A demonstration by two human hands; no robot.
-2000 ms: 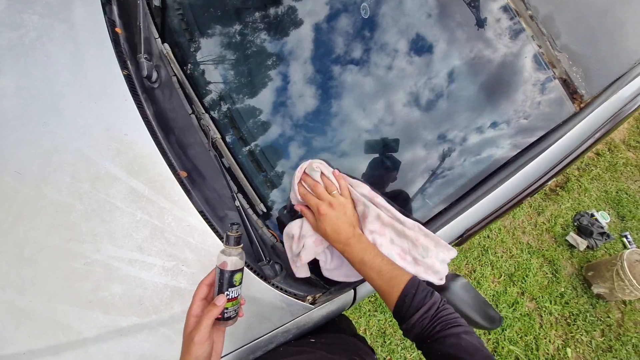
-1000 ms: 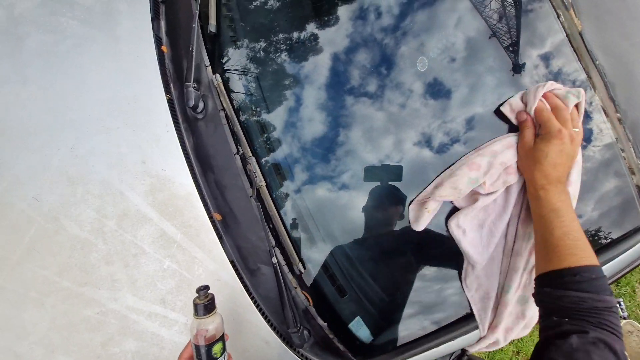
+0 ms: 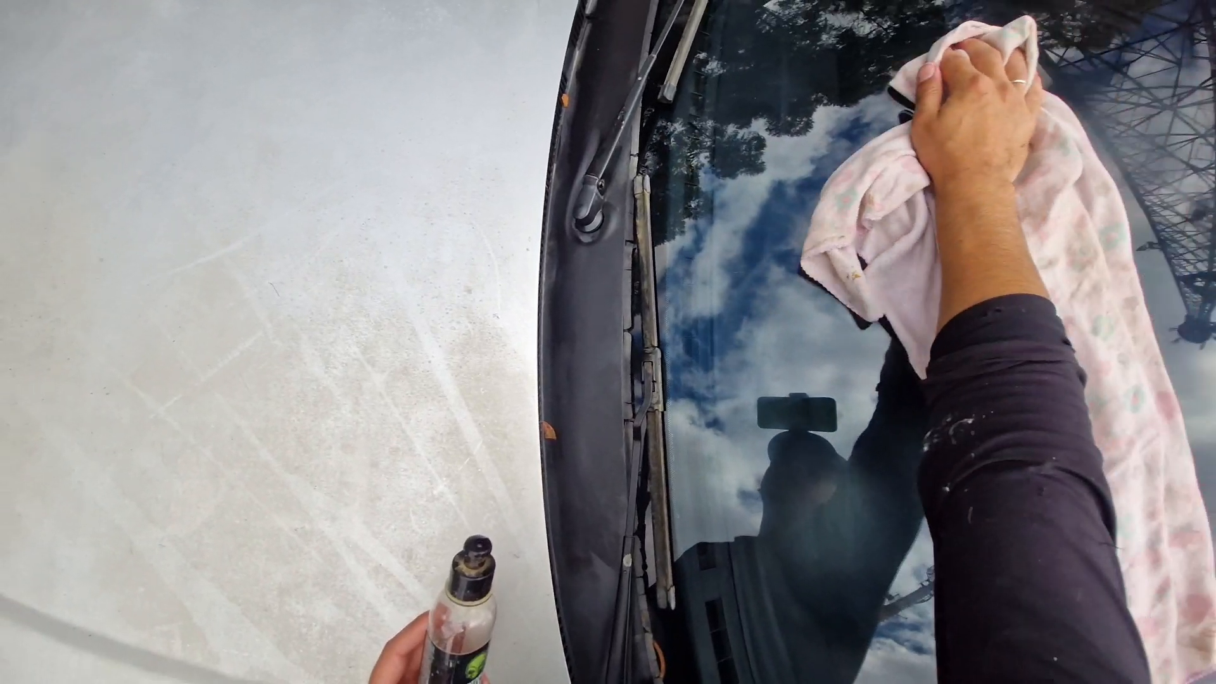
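Observation:
My right hand (image 3: pixel 978 119) presses a bunched part of a pink patterned cloth (image 3: pixel 1111 313) against the car's windshield (image 3: pixel 760 332), high at the right. The rest of the cloth hangs over the glass beside and below my dark-sleeved forearm. At the bottom, over the hood, my left hand (image 3: pixel 401 651) grips a clear plastic bottle (image 3: pixel 460 622) with a black cap and a dark label; most of that hand is cut off by the frame's edge.
The silver car hood (image 3: pixel 266 313) with pale streaks fills the left side. Between hood and glass run the black cowl panel (image 3: pixel 584 332) and the wiper blades (image 3: pixel 655 475). Small orange leaf bits lie on the cowl. Sky, trees, a lattice tower and a person are reflected in the glass.
My right hand has moved the cloth from the windshield's lower edge across the glass, away from the grass side. My left hand still holds the bottle. The view has shifted considerably.

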